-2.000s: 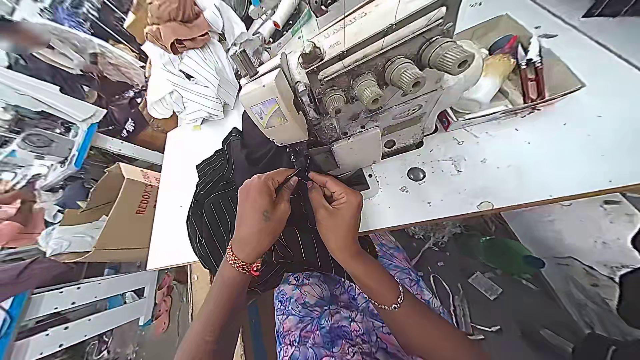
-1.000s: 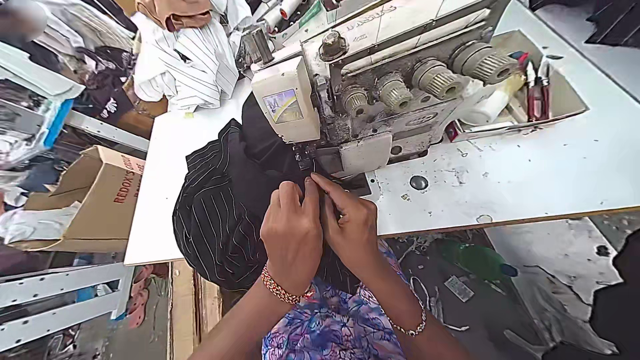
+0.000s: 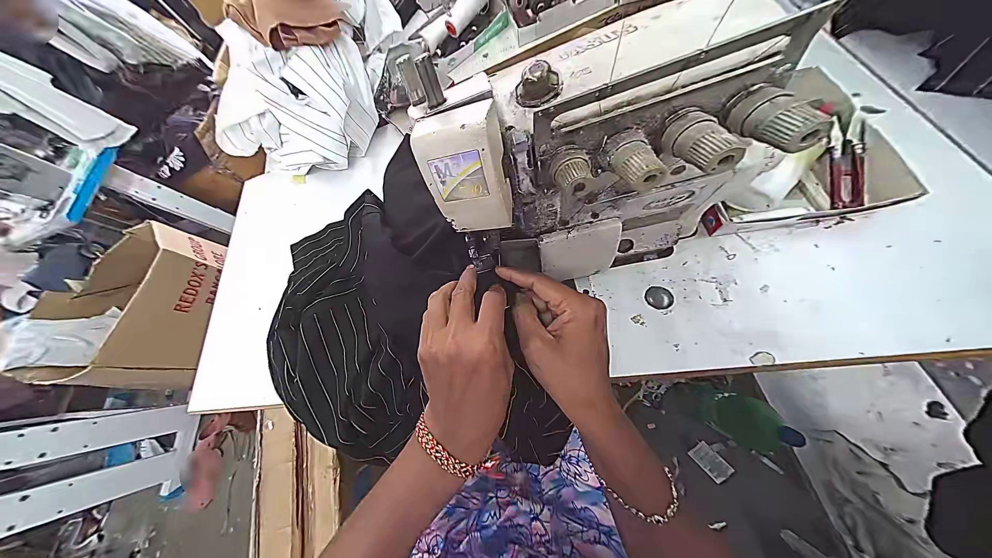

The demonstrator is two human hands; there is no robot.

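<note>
Black cloth with thin white pinstripes (image 3: 333, 325) lies bunched over the table edge, running up under the presser foot (image 3: 482, 256) of an overlock sewing machine (image 3: 542, 178). My left hand (image 3: 467, 353) rests on the cloth just in front of the foot, index fingertip close to it, pressing the fabric. To its right, my right hand (image 3: 562, 341) pinches the same cloth, its index finger pointing toward the foot. The two hands are side by side. Fabric and fingers hide the edge being held.
On the white table (image 3: 775, 310), an open tray (image 3: 891, 205) holds red-handled tools right of the machine's tension knobs (image 3: 639, 163). White striped cloth (image 3: 298, 101) is heaped at the back left. A cardboard box (image 3: 147, 310) stands left of the table.
Two seconds ago both hands were raised at the foot, fingertips together on the cloth edge. Now they lie flatter and lower on it, and the cloth's bulk has shifted. The view has moved closer.
</note>
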